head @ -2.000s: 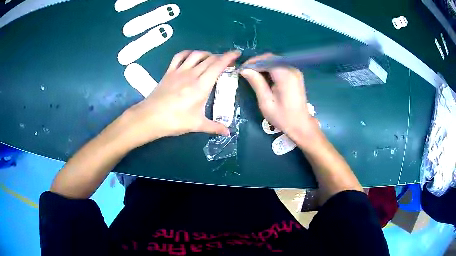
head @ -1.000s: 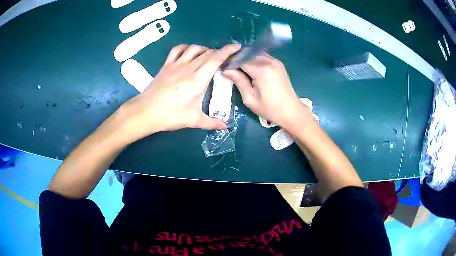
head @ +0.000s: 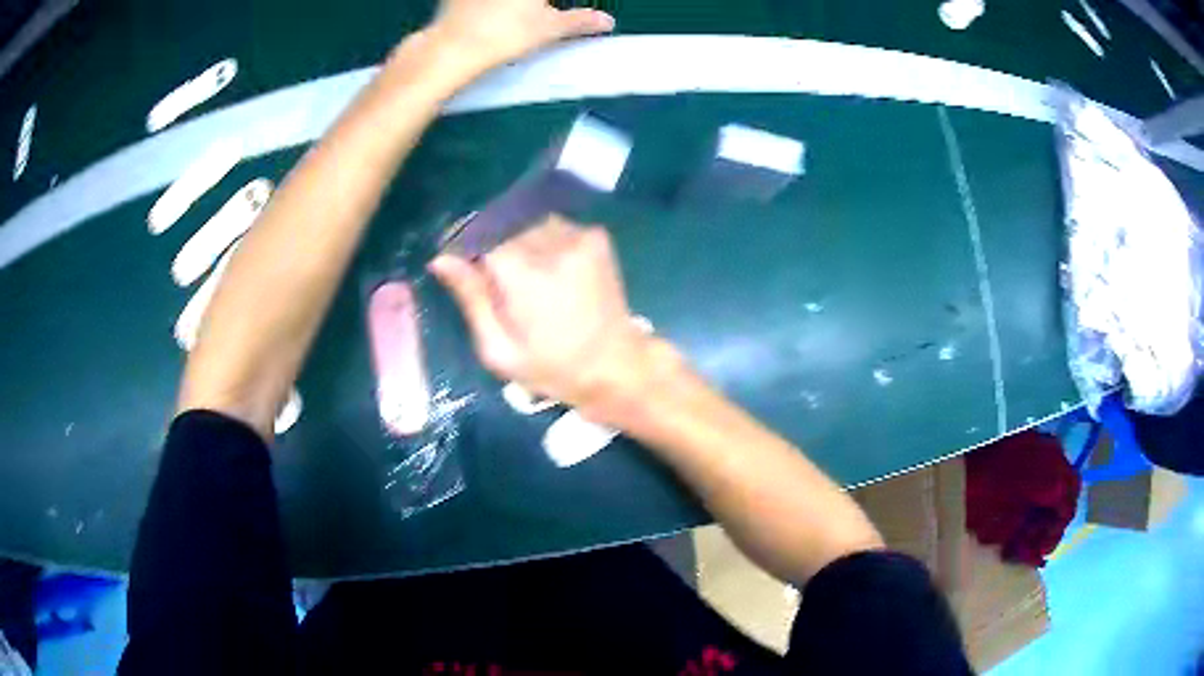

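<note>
My left hand (head: pixel 506 24) is at the top edge, partly cut off, beyond the pale rail over the conveyor; I cannot tell if it holds anything. My right hand (head: pixel 548 310) is blurred and grips a grey label strip (head: pixel 522 207) with a pale end, raised above the table. The pinkish jig (head: pixel 399 359) lies uncovered left of my right hand. Clear tape (head: pixel 433 473) is stuck below it. White housings (head: pixel 222 234) lie in a slanted row at left, partly behind my left forearm. More white housings (head: pixel 577 439) lie beside my right wrist.
A stack of label strips (head: pixel 759 156) stands right of the right hand. The pale rail (head: pixel 739 66) divides the table from the conveyor, which carries white parts (head: pixel 193 95). A crumpled clear bag (head: pixel 1133 258) lies at far right. Cardboard and dark red cloth (head: pixel 1023 499) are below right.
The view has shifted. My left hand has left the work spot and moved up past the rail. The white part is gone from the jig. My right hand still holds the strip.
</note>
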